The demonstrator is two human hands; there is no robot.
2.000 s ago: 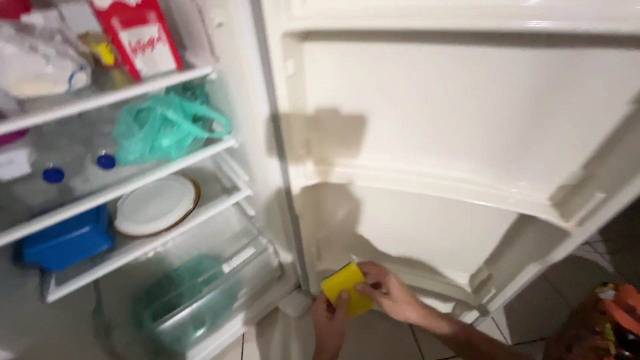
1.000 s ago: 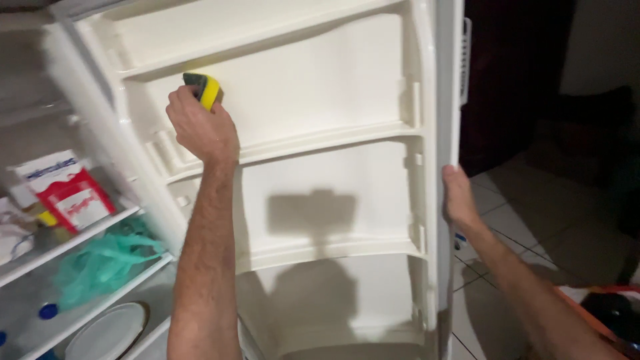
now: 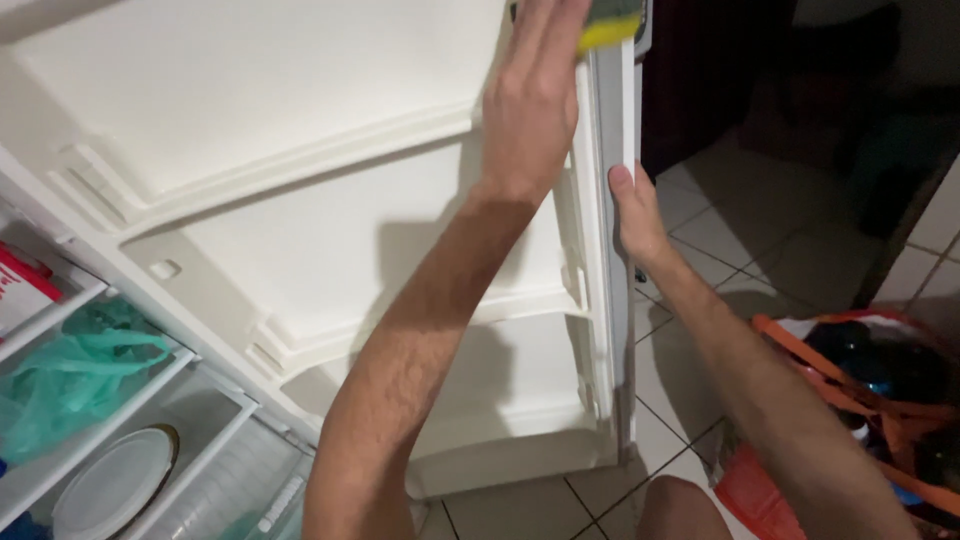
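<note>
My left hand (image 3: 529, 112) is at the top centre, its fingers on a yellow and dark green scouring sponge (image 3: 611, 30) by the upper outer edge of the open refrigerator door (image 3: 337, 255). The fingertips are partly cut off by the frame. Lower on the same edge, my right hand (image 3: 639, 214) grips the door, its thumb on the inner side and its other fingers hidden behind. The door's white inner lining has moulded shelf ledges, and a grey gasket (image 3: 615, 135) runs along its edge.
At the left, refrigerator shelves hold a green plastic bag (image 3: 82, 375), a round white-lidded container (image 3: 112, 487) and a red and white package (image 3: 22, 289). An orange-handled bag (image 3: 765, 495) full of things stands on the tiled floor (image 3: 675, 405) at the lower right. My knee shows at the bottom.
My left hand has moved with the sponge from the door's inner upper left to its outer right edge. My right hand still holds that edge. Two seconds ago both hands were together at the sponge, low down.
</note>
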